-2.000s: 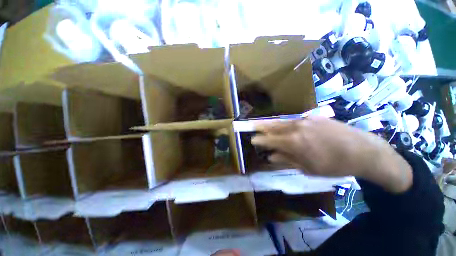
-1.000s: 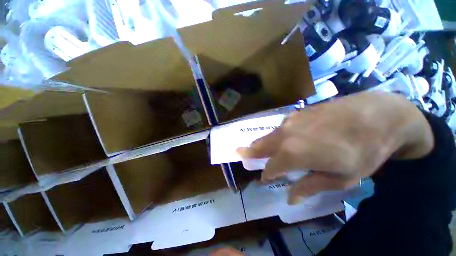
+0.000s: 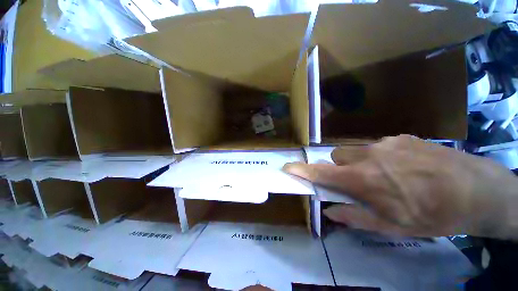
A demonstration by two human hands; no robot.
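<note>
Tall retail boxes stand open in tight rows, brown inside, with white printed flaps folded out. My right hand (image 3: 406, 185) reaches in from the right, palm down, over the rim between the two nearest rows. Its fingers are apart, with one fingertip on a white box flap (image 3: 241, 170). I see nothing held in it. The box behind that flap holds a small pale-labelled item (image 3: 262, 123) and something greenish. The box to its right holds a dark item (image 3: 345, 94). Only a fingertip of my left hand (image 3: 258, 288) shows at the bottom edge.
Crumpled clear plastic bags (image 3: 79, 28) lie beyond the boxes at the upper left. White and black camera units (image 3: 483, 85) are piled at the right edge. More boxes with printed flaps (image 3: 133, 233) fill the left and the foreground. Raised brown flaps (image 3: 227, 42) stand along the far side.
The view has shifted and the rows look straighter. The flap between the rows, upright earlier, is now folded down towards me. My right hand has moved onto the flaps and sits lower right.
</note>
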